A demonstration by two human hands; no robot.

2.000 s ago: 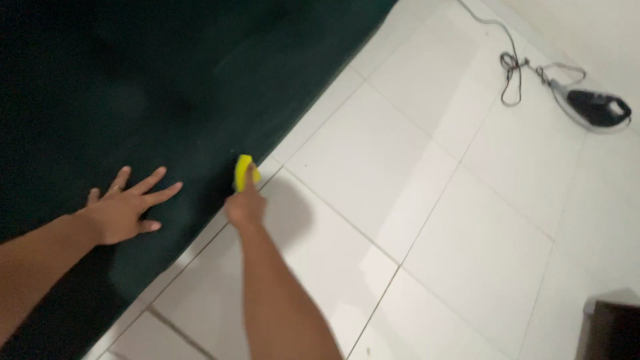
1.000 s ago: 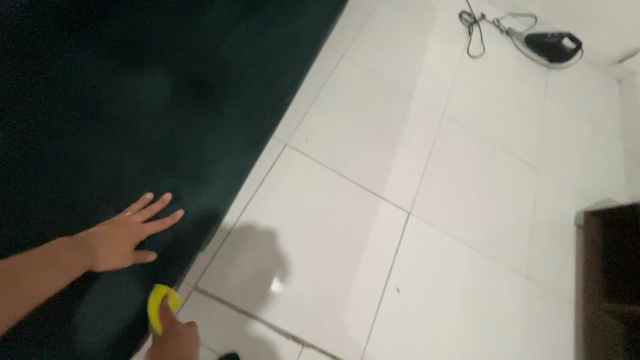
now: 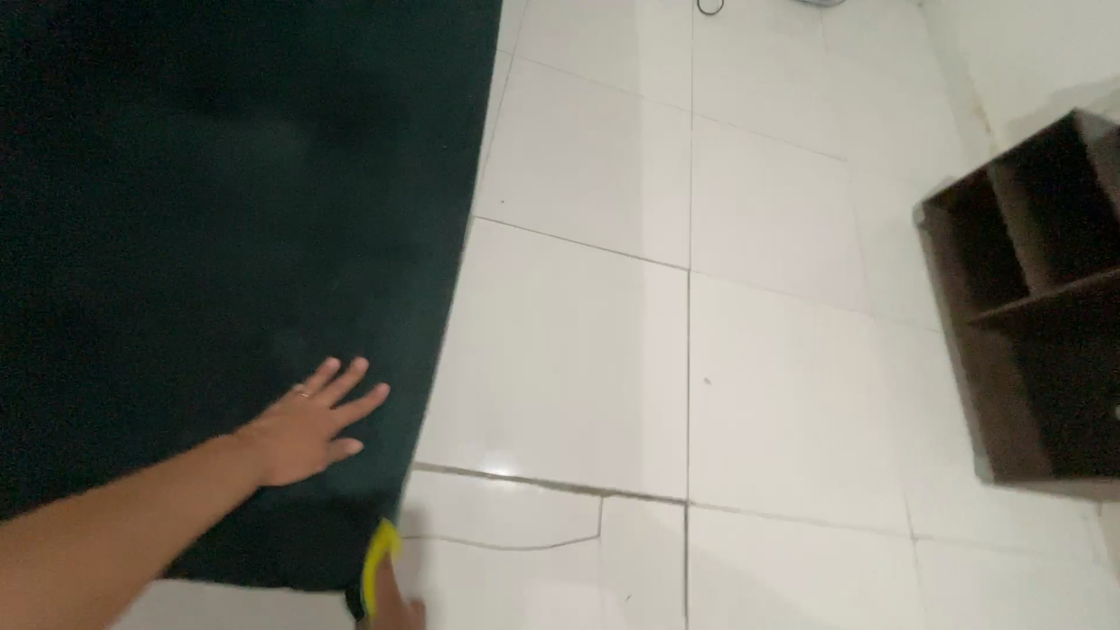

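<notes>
A dark green mat or cloth lies over the white tiled floor and fills the left of the view. My left hand, a ring on one finger, rests flat on it with the fingers spread. Near the mat's lower right corner, at the bottom edge of the view, my right hand grips a yellow object, blurred and partly hidden, so its kind cannot be told. The yellow object is at the mat's edge.
White floor tiles run along the mat's right side. A dark brown open-shelved cabinet stands at the right, near the white wall. Part of a dark cord shows at the top edge.
The right hand has moved with the yellow object along the mat's edge toward its lower corner. The view has shifted, bringing more of the cabinet in and leaving most of the corded black object out.
</notes>
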